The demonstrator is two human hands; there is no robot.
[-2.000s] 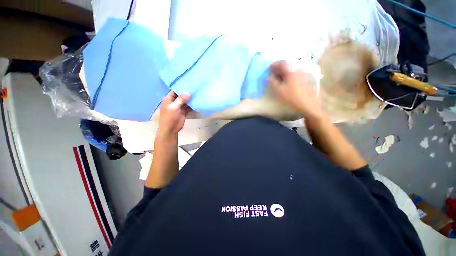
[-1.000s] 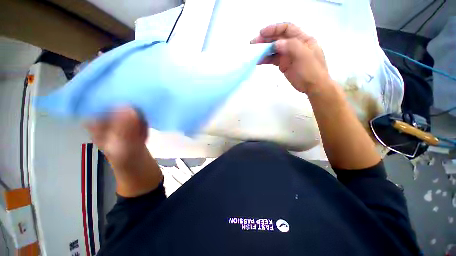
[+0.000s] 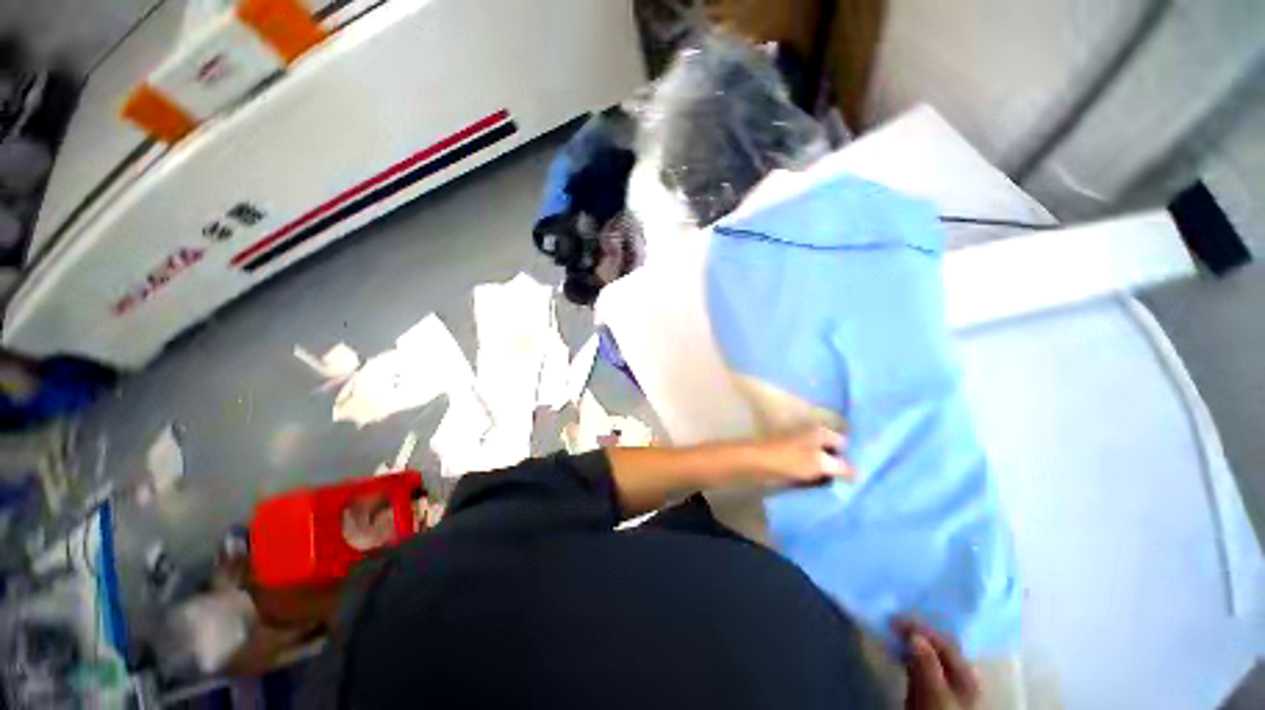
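A light blue fabric panel [image 3: 902, 402] lies on the white-covered table [image 3: 1110, 430], with a dark line across its far end. My left hand [image 3: 805, 458] is at the panel's near edge, about midway along, with its fingers bent; a small dark thing shows at the fingertips, too blurred to name. My right hand [image 3: 938, 666] is at the panel's lower end, its fingertips on the fabric edge and the rest cut off by the picture's bottom.
A large white machine [image 3: 375, 153] stands at the upper left. White scraps [image 3: 506, 368] and a red plastic stool [image 3: 333, 527] are on the grey floor. Clear plastic [image 3: 728, 118] lies at the table's far corner. A white bar [image 3: 1068, 268] with a black end lies beyond the panel.
The view has turned left. The blue panel, lifted and blurred before, now lies flat on the table. The iron is out of view; the floor scraps and red stool now show.
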